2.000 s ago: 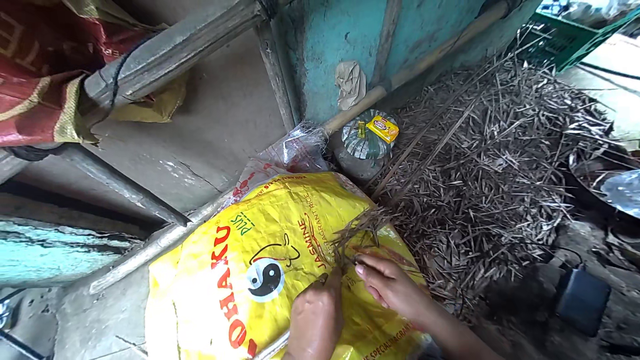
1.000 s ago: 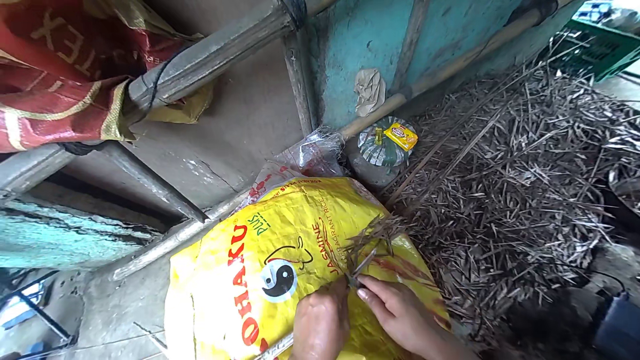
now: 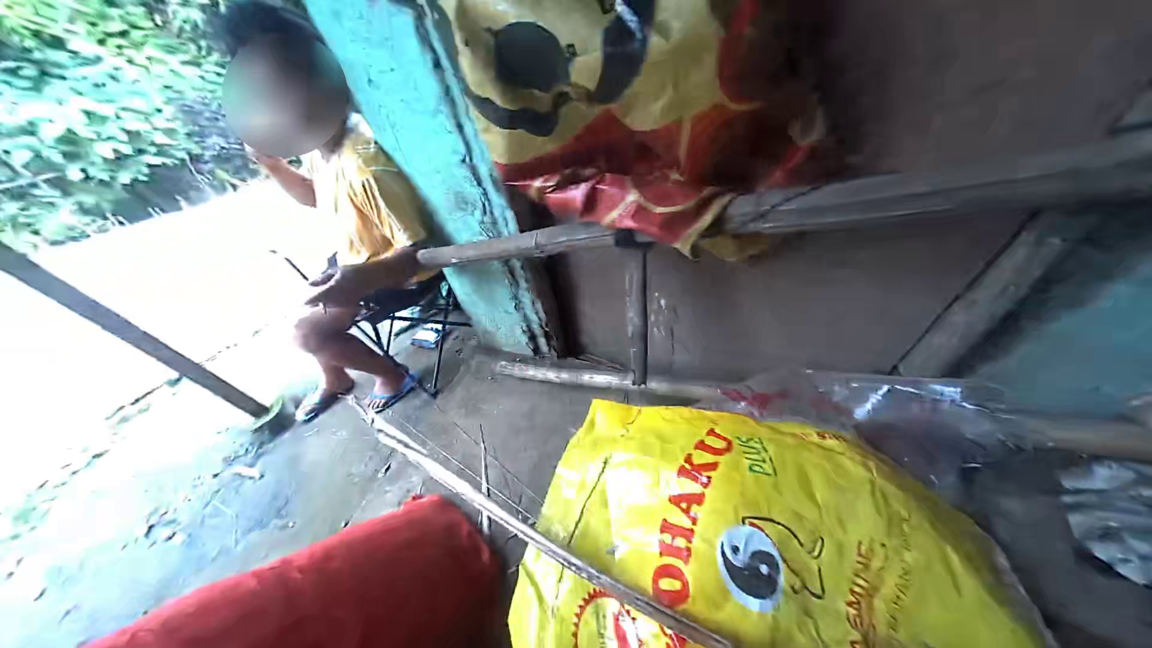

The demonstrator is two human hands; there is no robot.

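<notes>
Neither of my hands shows in the head view. A full yellow woven rice sack (image 3: 810, 540) printed with red letters and a black-and-white round emblem lies at the lower right. One long thin stick (image 3: 504, 517) runs slantwise from the floor near a seated person's feet up over the sack's lower left part. Something covered in red cloth (image 3: 360, 585), perhaps my own leg, fills the bottom left of the view.
A person (image 3: 369, 207) in a yellow shirt sits on a folding chair at the left, beside a turquoise post (image 3: 441, 153). A wooden rail (image 3: 558, 238) with a red and yellow sack (image 3: 621, 126) over it crosses behind. Clear plastic (image 3: 882, 405) lies behind the yellow sack.
The view has swung far to the left. Both hands, earlier working together over the yellow sack with thin dry strips, have gone out of view, as has the pile of strips.
</notes>
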